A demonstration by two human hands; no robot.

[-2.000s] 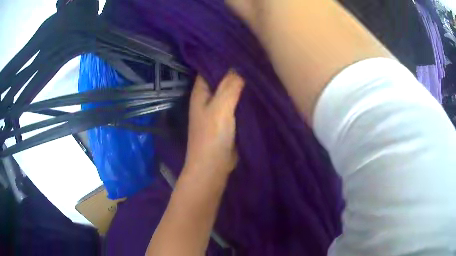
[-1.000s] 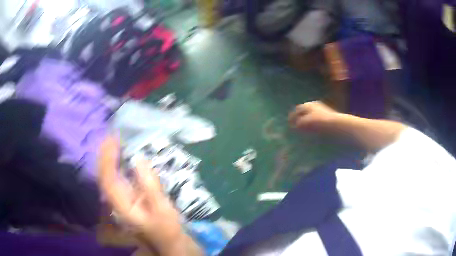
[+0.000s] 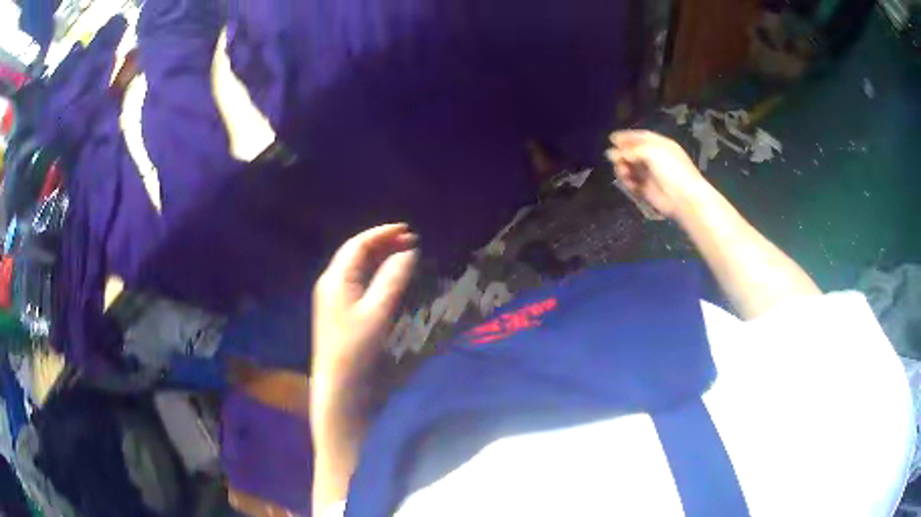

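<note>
Deep purple garments [image 3: 434, 131] hang or lie in long folds across the upper left and middle, over a pale surface that shows in narrow gaps. My left hand [image 3: 359, 283] is in front of their lower edge, fingers curved and apart, with nothing seen in it. My right hand [image 3: 651, 172] is to the right of the purple cloth, fingers bent together; whether it holds anything cannot be told. My blue apron [image 3: 596, 338] with red lettering lies below, between the hands.
Pale scraps [image 3: 722, 136] lie on the green floor [image 3: 838, 192] at the right. A dark heap [image 3: 91, 434] is at the lower left, beside a purple piece [image 3: 265, 444] with light brown edges. Coloured items line the far left edge.
The view has swung from the hangers and blue bag, past the floor heaps, to the purple garments. Both hands have left the purple cloth held or touched two seconds ago.
</note>
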